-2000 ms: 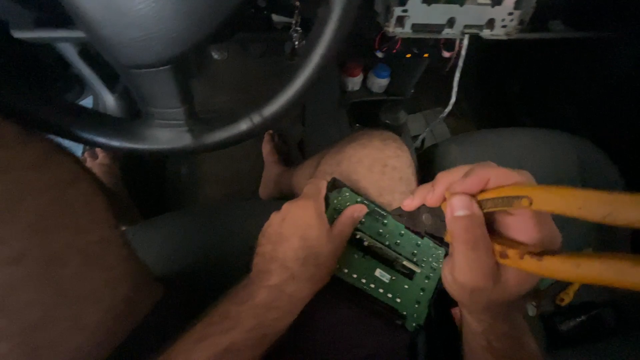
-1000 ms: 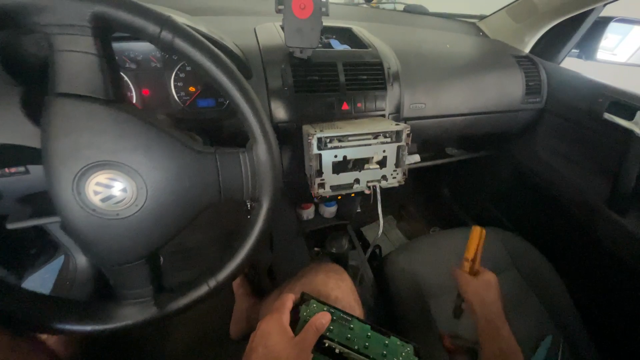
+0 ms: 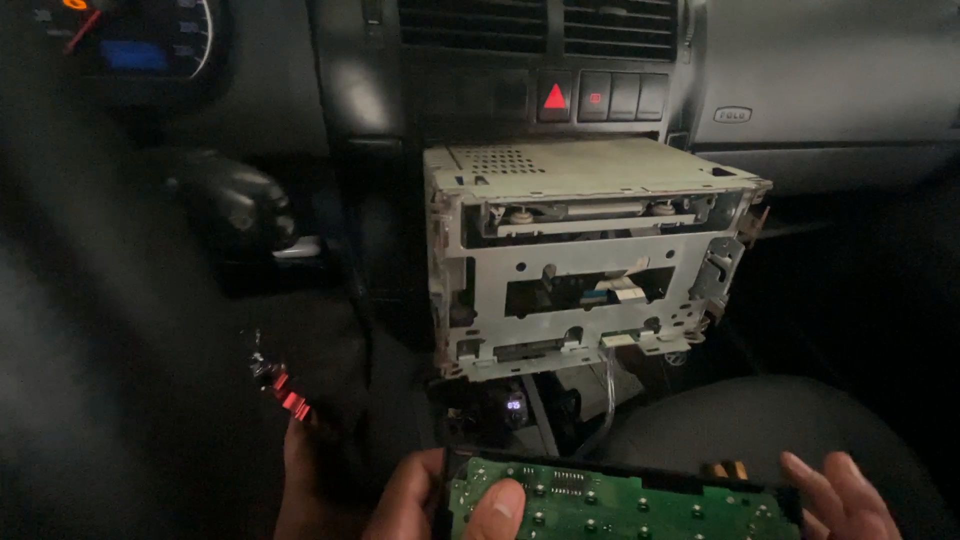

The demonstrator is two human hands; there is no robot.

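At the bottom of the head view, a green circuit board [image 3: 622, 506] sits in a black plastic frame, its component side facing me. My left hand [image 3: 450, 506] grips the left end, thumb on top of the board. Beside the right end is my right hand [image 3: 847, 495], fingers raised and apart; its palm is cut off, and whether it touches the frame is unclear. Above the board, the bare metal chassis of a car radio [image 3: 577, 262] sticks out of the dashboard. A pale cable [image 3: 609, 397] hangs from its lower edge.
The dark steering wheel blurs the left side. Keys with a red tag [image 3: 292, 401] hang left of the console. The passenger seat [image 3: 757, 427] lies right, with a small orange-yellow piece [image 3: 727, 470] beyond the board. Air vents [image 3: 540, 30] and the hazard button [image 3: 555, 97] sit above the chassis.
The orange-handled tool has left my right hand, which has come back beside the board. My left hand keeps hold of the board. The view has moved closer to the radio chassis.
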